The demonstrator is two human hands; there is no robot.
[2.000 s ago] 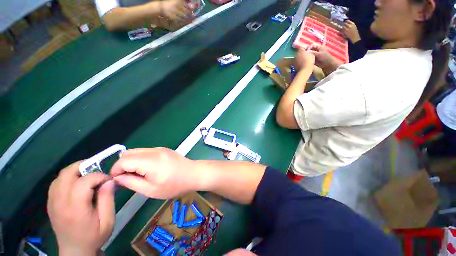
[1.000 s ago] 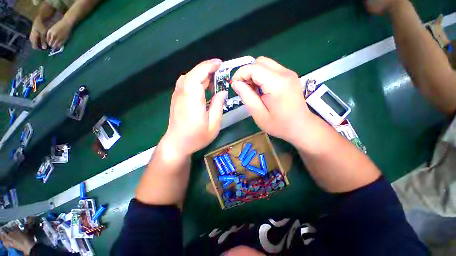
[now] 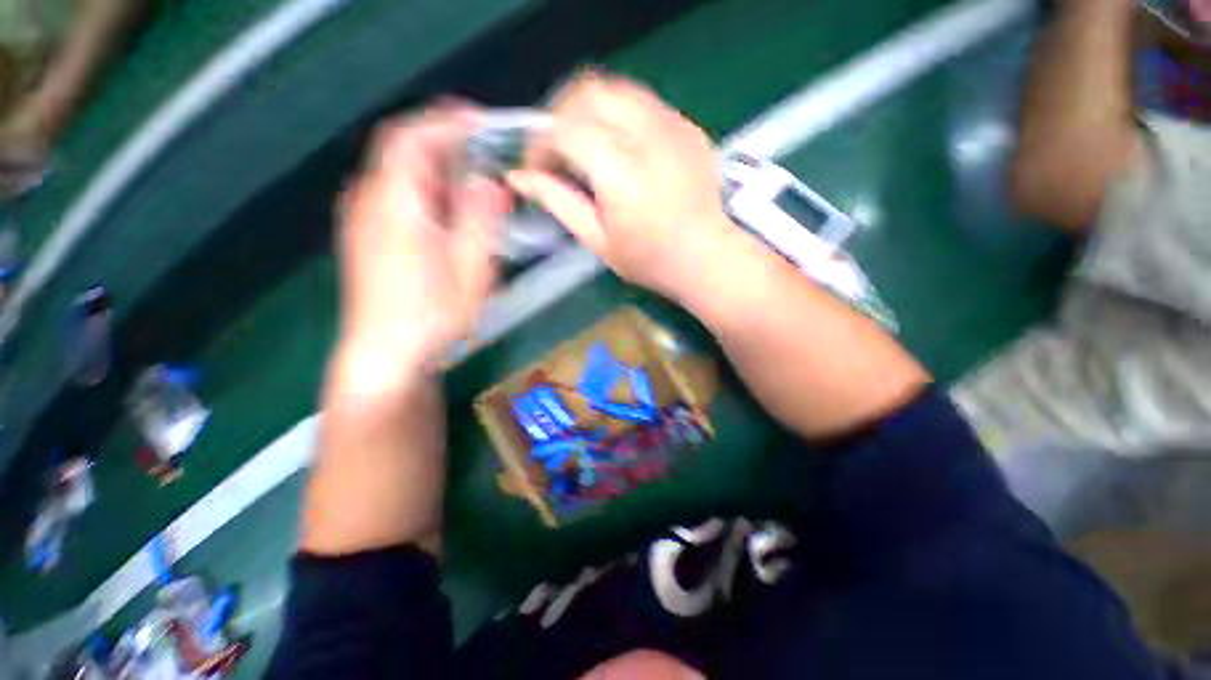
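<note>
The picture is blurred. My left hand (image 3: 418,233) and my right hand (image 3: 631,173) are raised together over the white rail. Between them is a white housing (image 3: 502,133), mostly covered by my fingers. My left hand grips its left side. My right fingertips are at its right side; whether they pinch a small part cannot be told. Below my hands, a cardboard box (image 3: 495,423) on the green bench holds blue battery cells (image 3: 542,413) and tangled dark and red leads.
White housings (image 3: 802,217) lie beside my right forearm. Part-finished units (image 3: 170,415) are scattered on the belt at left, with a heap (image 3: 179,631) at the lower left. The white rail (image 3: 252,476) runs diagonally. A neighbouring person's arm (image 3: 1078,120) is at right, another person's at upper left.
The view has shifted and blurred since a second ago, so hands and box appear further left and higher. My hands still hold the housing together. The neighbour's arm shows at the right edge.
</note>
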